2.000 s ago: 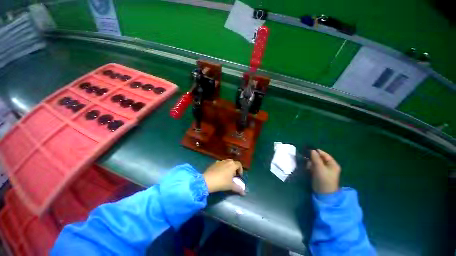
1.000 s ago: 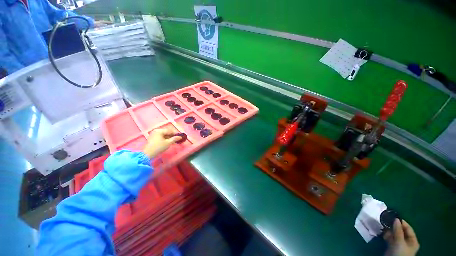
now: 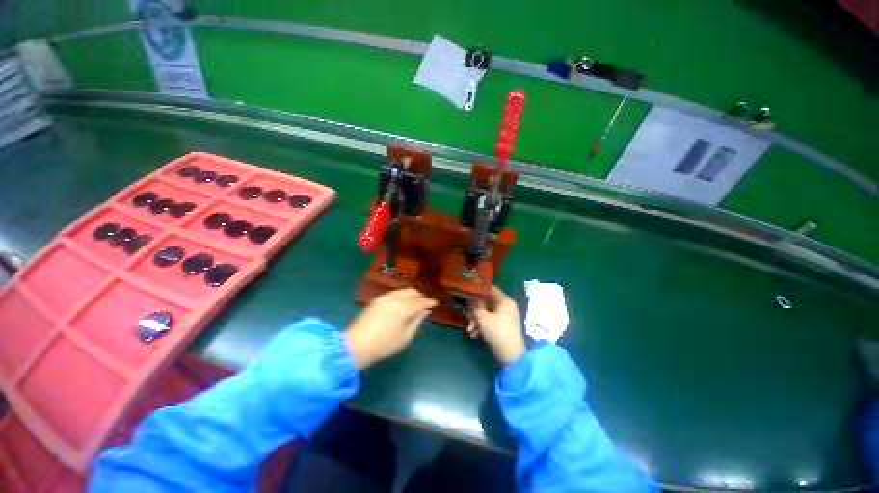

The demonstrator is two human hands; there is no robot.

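The reddish-brown fixture (image 3: 439, 236) stands on the dark-green bench with two toggle clamps. The left clamp's red grip (image 3: 375, 225) is tilted down, and the right clamp's red grip (image 3: 510, 127) stands up. My right hand (image 3: 496, 324) is at the front of the right station, its fingertips on a small dark part (image 3: 461, 301), mostly hidden. My left hand (image 3: 389, 325) is at the fixture's front left edge, fingers bent; whether it holds anything cannot be told. The salmon-pink tray (image 3: 72, 323) at left holds dark discs in groups of three, and one lone disc (image 3: 154, 325).
A crumpled white tissue (image 3: 546, 310) lies right of the fixture. A small pale ring (image 3: 783, 301) lies farther right on the bench (image 3: 665, 356). The green partition (image 3: 318, 72) with clipped papers runs behind. Redder trays are below the bench edge at left.
My left hand has left the tray, where a lone disc now lies, and moved to the fixture. My right hand has moved from beside the tissue to the right station. The view has swung right.
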